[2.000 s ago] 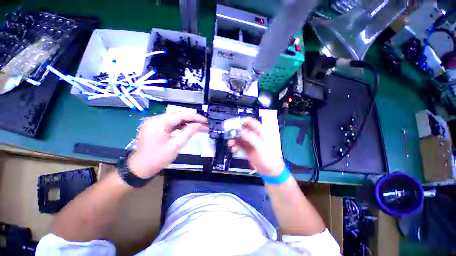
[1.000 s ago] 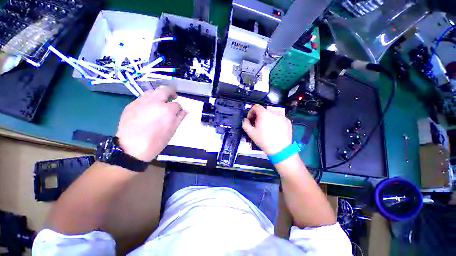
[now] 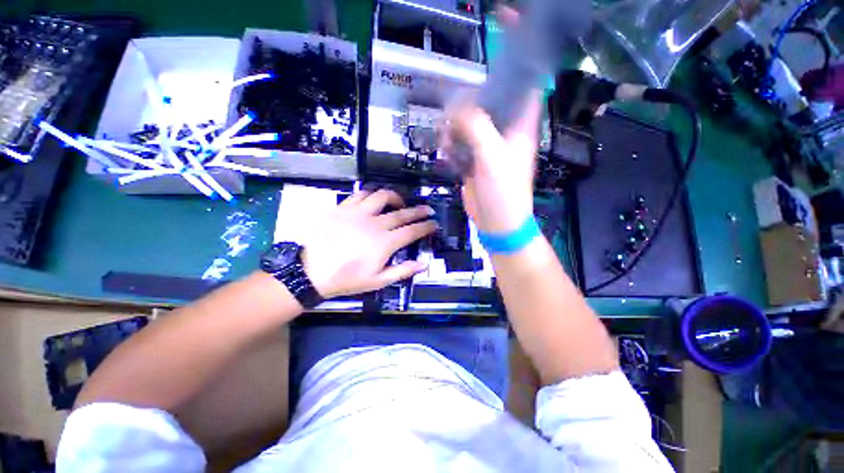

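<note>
A black plastic housing (image 3: pixel 452 224) lies on the white work pad (image 3: pixel 296 205), partly hidden by my left hand. My left hand (image 3: pixel 366 242) lies palm down with fingers spread over the housing's left part, pressing or steadying it. My right hand (image 3: pixel 500 162) is raised in front of the white screw feeder (image 3: pixel 393 103) and is gripped around the thick grey electric screwdriver (image 3: pixel 532 65), which is blurred. The screwdriver's tip is blurred near the feeder's front.
A bin of white flat cables (image 3: pixel 185 152) and a bin of small black parts (image 3: pixel 294 106) stand behind left. A black tray (image 3: pixel 634 212) with small components and a blue round tub (image 3: pixel 726 334) are at right. Clear scraps (image 3: pixel 231 242) lie left. A carton (image 3: pixel 231 374) holds another housing (image 3: pixel 81 356).
My right hand has left the housing, risen and taken hold of the screwdriver. My left hand has moved right, onto the housing. The whole view has shifted a little.
</note>
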